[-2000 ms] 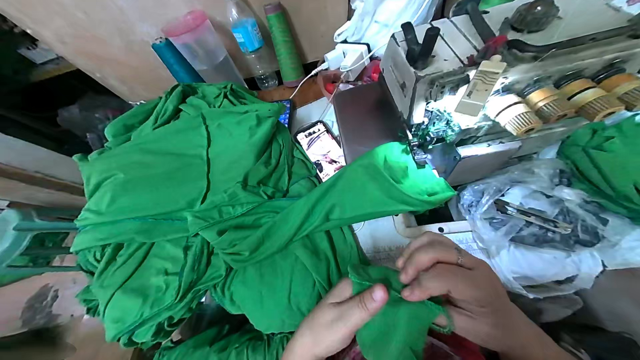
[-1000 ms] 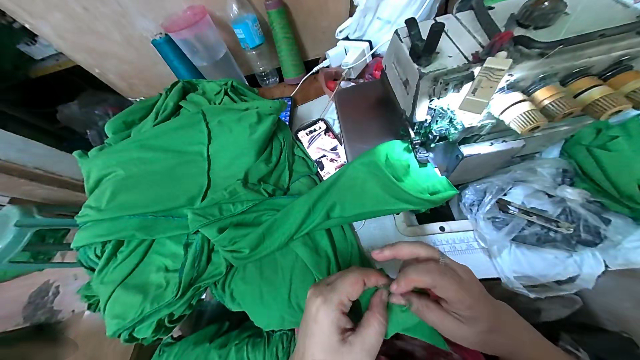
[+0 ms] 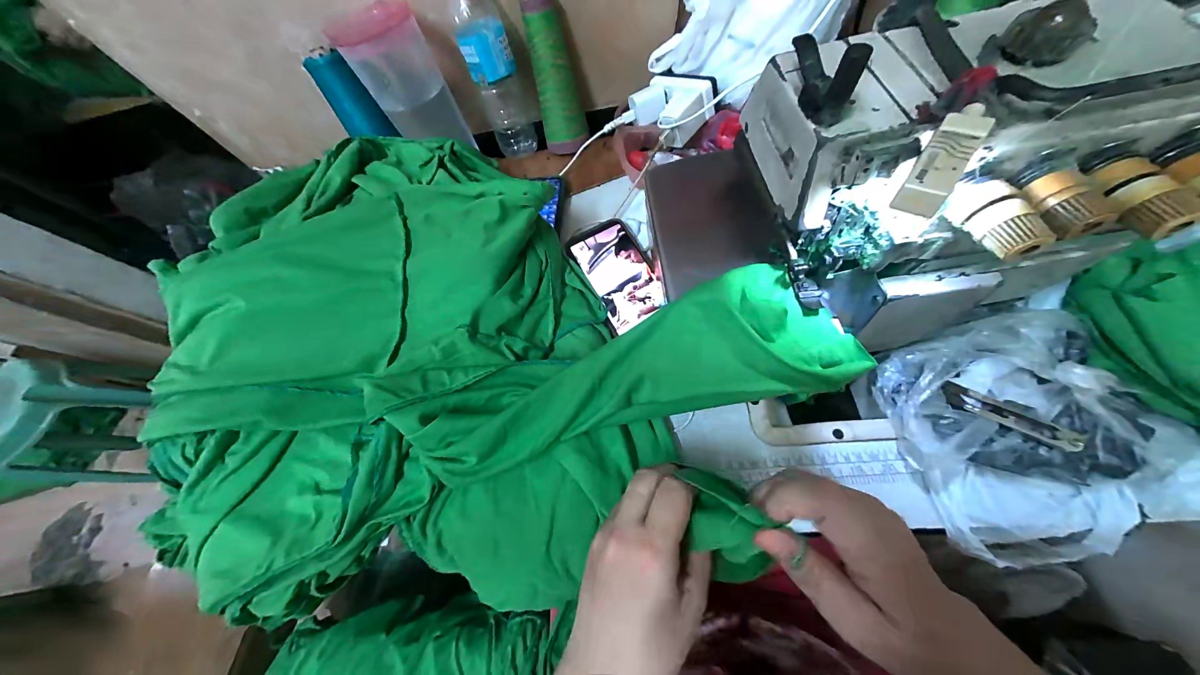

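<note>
My left hand (image 3: pixel 652 562) grips the edge of a piece of green fabric (image 3: pixel 727 539) at the front of the table. Opposite it, my right hand (image 3: pixel 848 558) pinches the same piece between thumb and fingers, with a small green bit at the thumb tip. Behind my hands, a green tube of fabric (image 3: pixel 656 366) stretches from the large green fabric pile (image 3: pixel 300 300) to the lit needle area of a sewing machine (image 3: pixel 806 272). The far end of that tube lies under the machine's presser area.
A smartphone (image 3: pixel 619 272) with a lit screen lies beside the pile. Behind stand a lidded plastic pitcher (image 3: pixel 403 75), a plastic bottle (image 3: pixel 497 84) and a green thread cone (image 3: pixel 555 75). On the right, metal thread snips (image 3: pixel 1012 417) rest on a clear plastic bag (image 3: pixel 1003 506).
My hands have shifted their hold along the small green piece and now stand a little farther apart than one second ago. The tube at the machine has stayed in place.
</note>
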